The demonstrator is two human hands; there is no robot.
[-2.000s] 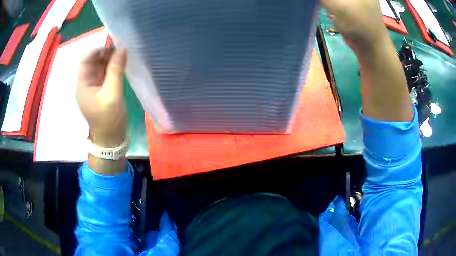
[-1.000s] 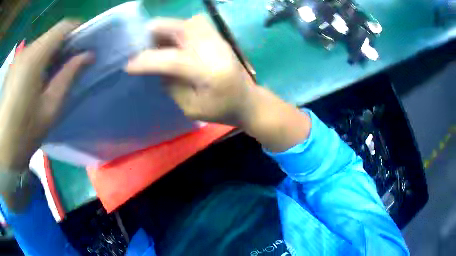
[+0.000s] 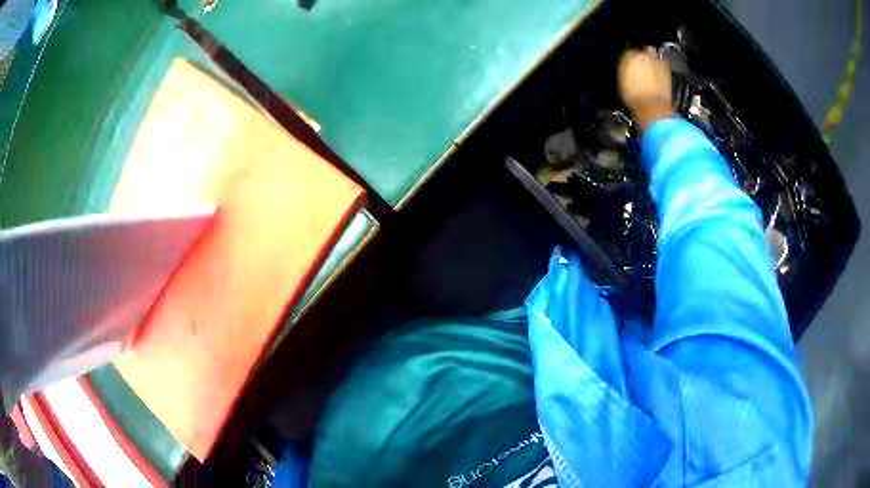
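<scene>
An orange-red backing board (image 3: 243, 229) lies on the green bench at the left. A grey-lined sheet (image 3: 86, 286) stands tilted over the board's left part, its edge touching the board, and runs off the left edge of the picture. My right hand (image 3: 647, 81) is small and reaches into the black clip bin (image 3: 811, 181) at the upper right, among jumbled binder clips (image 3: 706, 124). Its fingertips are not clear, so I cannot tell if it holds a clip. My left hand is out of the picture.
Board sets with white sheets and red edges (image 3: 100, 434) lie at the lower left. A dark gap (image 3: 277, 110) runs between the green bench sections (image 3: 401, 76). A grey floor with a yellow line (image 3: 843, 86) shows at the right. A second group of clips shows at the bottom left.
The view has turned towards the right-hand bin. My right hand has left the grey-lined sheet and moved into the bin. My left hand has gone out of view. More of the orange-red board shows.
</scene>
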